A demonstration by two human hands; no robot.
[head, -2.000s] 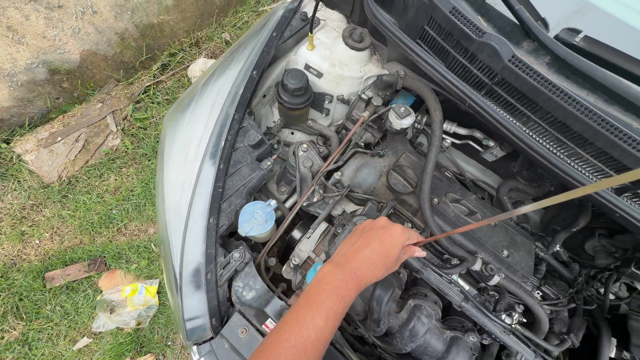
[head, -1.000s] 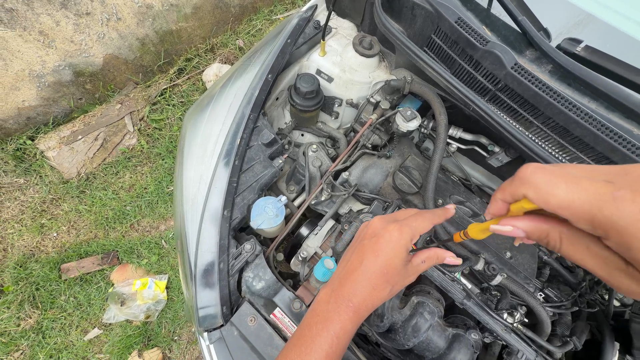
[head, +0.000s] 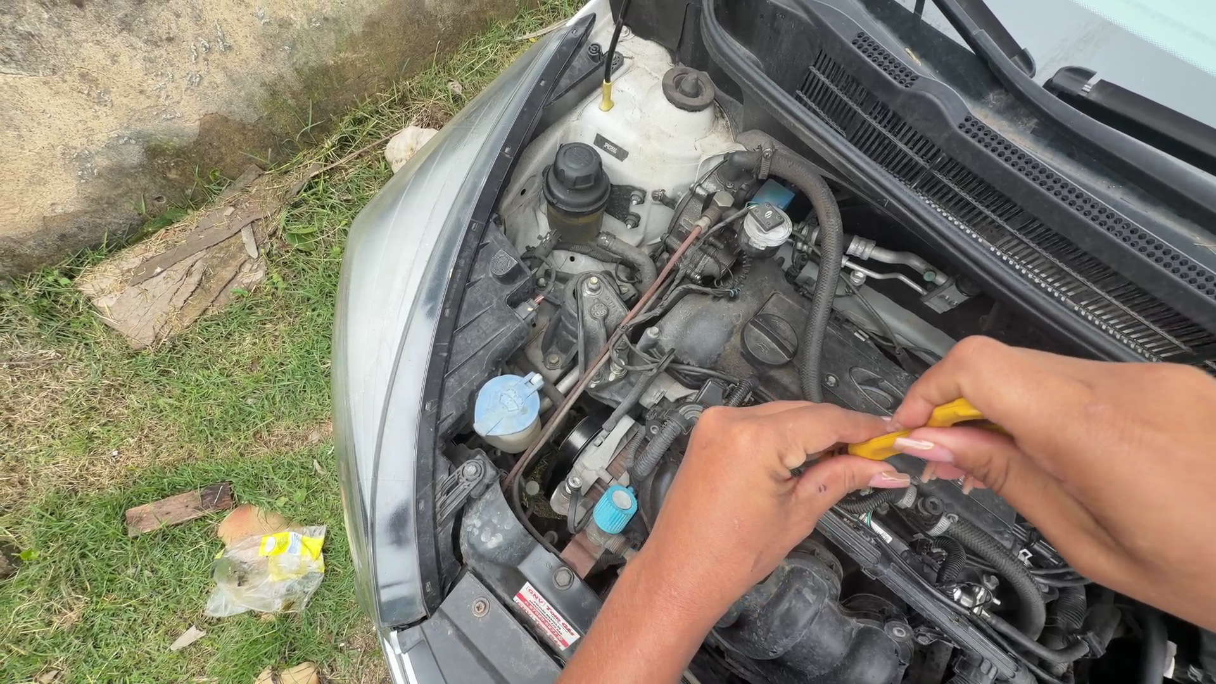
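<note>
Over the open engine bay, my left hand (head: 750,484) pinches the left end of a yellow plastic handle (head: 879,445) between thumb and forefinger. My right hand (head: 1073,456) grips the same handle from the right, its fingertips close beside those of the left. Part of the handle is hidden by the fingers. Below and behind the hands lies the black engine cover (head: 855,370), with a round black oil filler cap (head: 769,339) up and left of them. A ribbed blue cap (head: 616,509) sits left of my left wrist.
A blue reservoir cap (head: 507,405) and a black reservoir cap (head: 577,177) stand along the fender (head: 389,304). A corrugated hose (head: 825,256) arches above the engine. The windshield cowl grille (head: 988,199) borders the bay. Outside are grass, broken wood (head: 180,275) and a plastic bag (head: 271,570).
Two seconds ago my left hand held a long thin strip, and my right hand was out of view. One second ago the yellow handle was in my right hand only; now both hands hold it.
</note>
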